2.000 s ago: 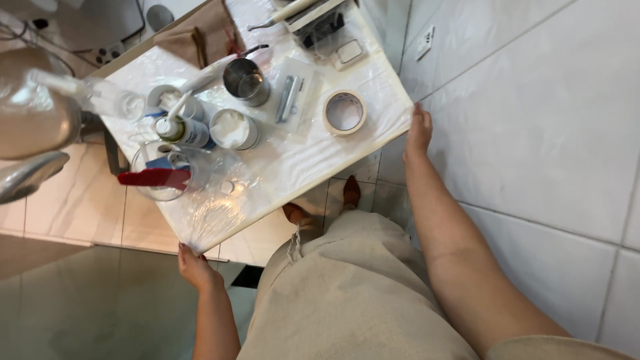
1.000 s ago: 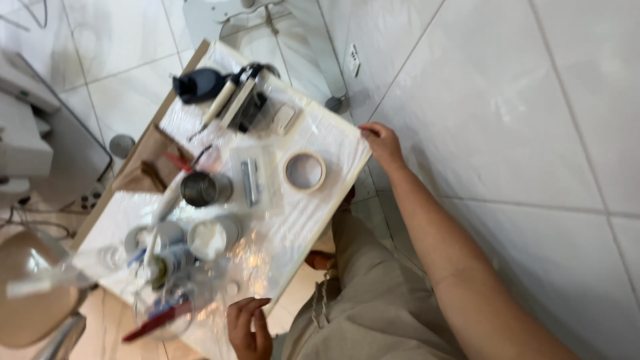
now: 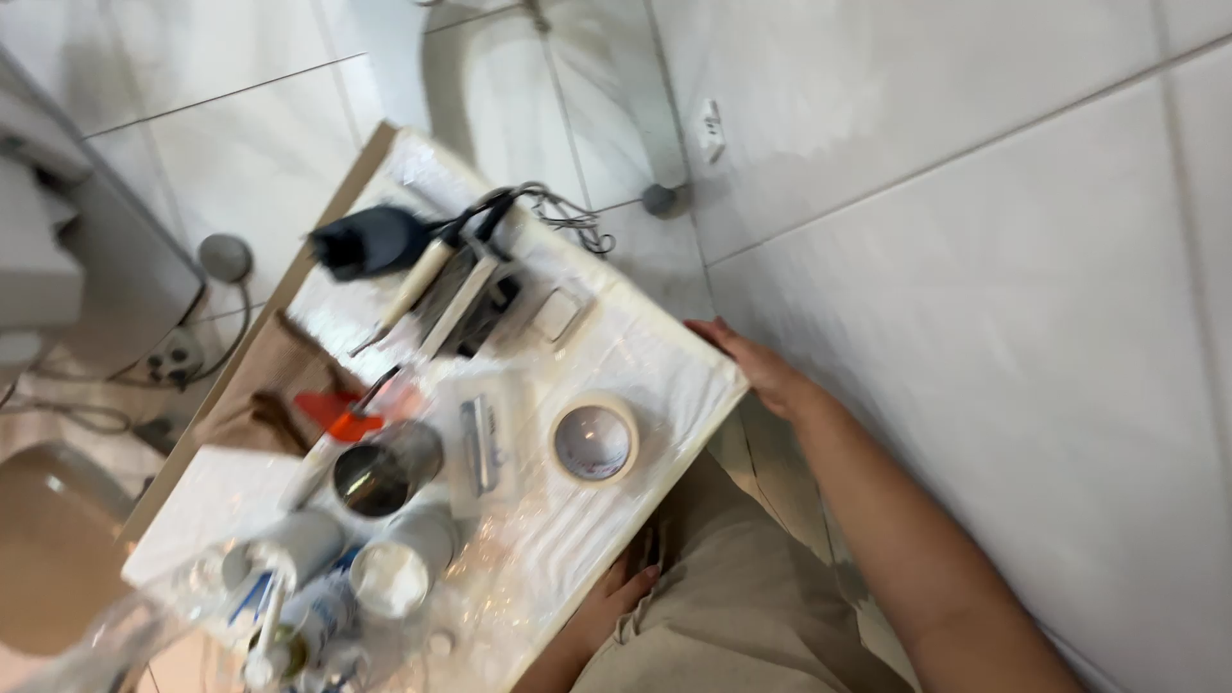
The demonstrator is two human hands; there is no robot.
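My right hand (image 3: 741, 361) grips the right corner edge of a plastic-covered table (image 3: 664, 361). My left hand (image 3: 611, 602) is at the table's near edge, partly hidden, close to my trousers; its grip is unclear. On the plastic sheet lie a roll of masking tape (image 3: 628, 438) and a clear packet with a slim metallic item (image 3: 478, 443). Left of these stand a metal cup (image 3: 375, 478), a white-filled tub (image 3: 395, 577) and blurred bottles (image 3: 289, 645). A dark blue hair dryer (image 3: 371, 241) and a cream-handled tool (image 3: 416, 284) lie toward the far end.
A tiled wall (image 3: 962, 318) runs close along the right, with a socket (image 3: 711, 131) low on it. A dark cable (image 3: 568, 217) hangs over the table's far edge. At left are a beige chair seat (image 3: 58, 549), a floor power outlet (image 3: 173, 356) and grey equipment (image 3: 106, 231).
The left hand has left the table's near-left corner and is now at the near edge by my trousers. The right hand stays at its corner. The view has swung considerably.
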